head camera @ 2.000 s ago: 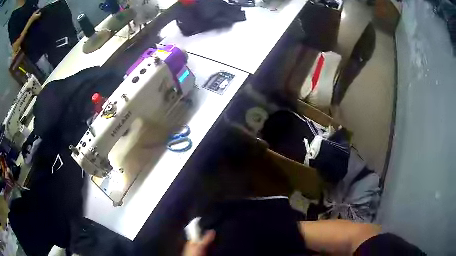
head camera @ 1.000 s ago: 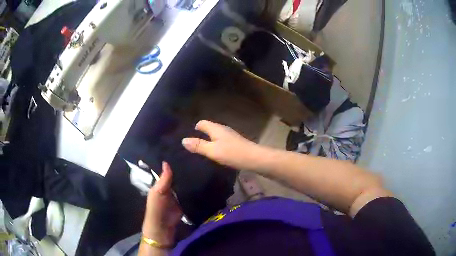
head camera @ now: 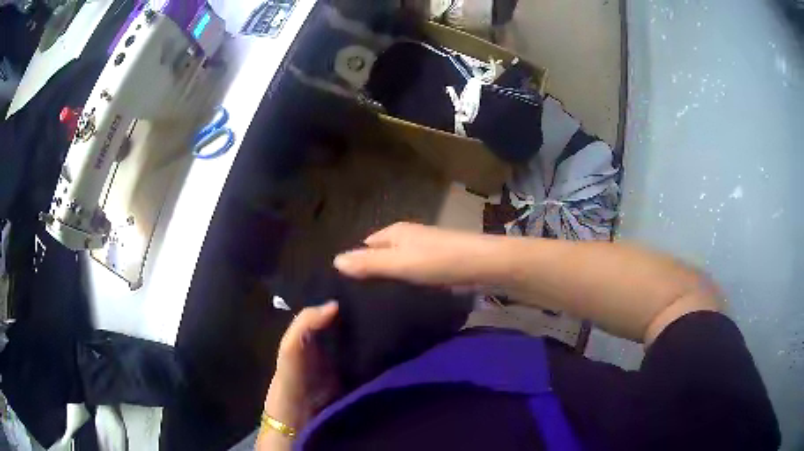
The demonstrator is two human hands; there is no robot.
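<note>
A black garment piece (head camera: 379, 321) lies on my lap, dark against the dark space below the table, so its outline is hard to tell. My left hand (head camera: 300, 357), with a yellow bangle at the wrist, is at its left edge with the thumb on the cloth; its other fingers are hidden. A small white bit (head camera: 280, 302) shows just beyond that thumb. My right hand (head camera: 397, 254) lies over the top of the cloth, fingers pointing left; whether it grips is not clear. The white sewing machine (head camera: 110, 123) stands on the table at the left.
Blue-handled scissors (head camera: 213, 134) lie on the white table (head camera: 189, 189). A cardboard box (head camera: 423, 145) holds a black bundle (head camera: 441, 92) tied with white strips. A grey bundle (head camera: 569, 181) lies beside it, near the wall (head camera: 714, 132). Black cloth (head camera: 44, 308) heaps left of the machine.
The view has shifted, so the machine and box sit further left and higher. The white part seen at my left hand has mostly gone from sight. My right hand now lies over the black cloth.
</note>
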